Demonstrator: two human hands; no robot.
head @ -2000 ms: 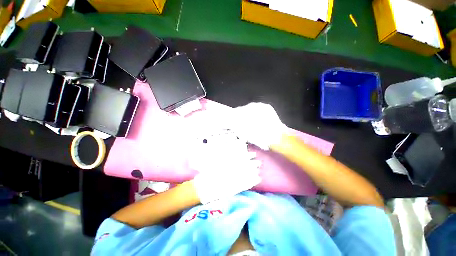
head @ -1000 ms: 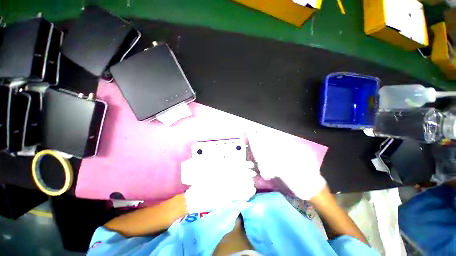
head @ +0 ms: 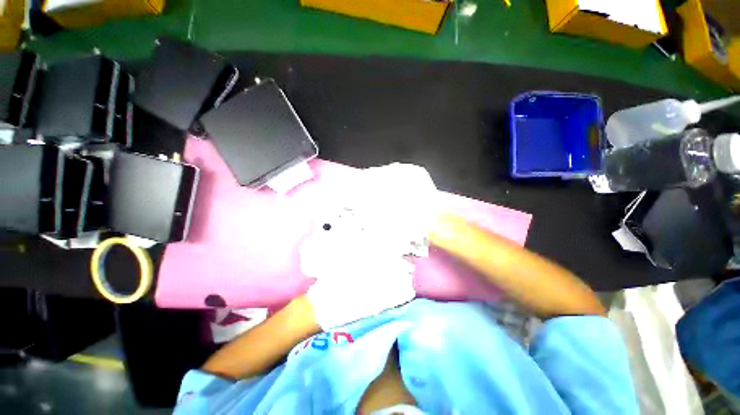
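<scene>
A white plate or turned-over unit (head: 337, 220) with a dark round dot lies over the pink mat (head: 235, 280) in front of me. My left hand (head: 361, 293), in a white glove, holds its near side. My right hand (head: 402, 198), also white-gloved, lies over its far right part and hides it. A small pale piece shows just below my right hand. The gloves and plate are overexposed and blend together, so the fingers cannot be told apart.
Black units (head: 150, 197) stand stacked at left; one black unit (head: 258, 134) lies at the mat's far edge. A tape roll (head: 122, 270) is at left. A blue bin (head: 557, 136), squeeze bottle (head: 651, 123) and clear bottle (head: 669, 162) are at right. A person's blue sleeve (head: 714, 336) shows at far right.
My right hand was off to the right of the plate a second ago and is now over its far right part. My left hand still holds the near side.
</scene>
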